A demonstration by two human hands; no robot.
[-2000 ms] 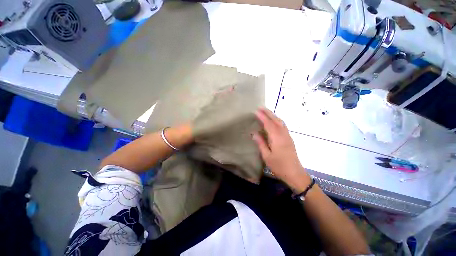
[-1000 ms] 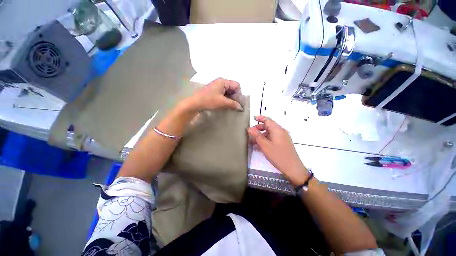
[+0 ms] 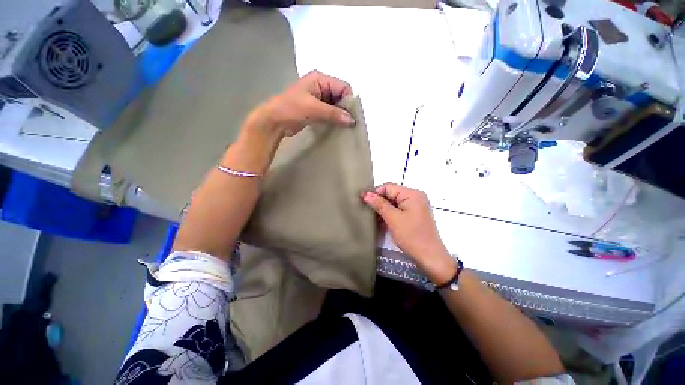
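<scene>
A khaki garment panel [image 3: 319,195] lies partly on the white table and hangs over its front edge toward the lap. My left hand [image 3: 312,105] pinches the panel's top right corner between thumb and fingers. My right hand [image 3: 402,218] pinches the panel's right edge lower down, near the table's front. The edge between the hands runs nearly straight. A second large khaki panel [image 3: 195,105] lies flat to the left, partly behind my left forearm. The sewing machine's presser foot area [image 3: 522,154] is right of both hands, apart from the cloth.
The white machine head [image 3: 556,68] stands at upper right with a strapped phone [image 3: 650,150]. Blue and pink snips [image 3: 602,250] lie right of my right hand, near a clear plastic bag [image 3: 593,188]. A grey motor box [image 3: 71,60] is upper left. A blue crate [image 3: 64,214] is below left.
Both hands were on the panel differently two seconds ago, with the cloth bunched. Now its right edge is spread out. Since one second ago, my right hand has closed on the edge and the left corner is raised slightly.
</scene>
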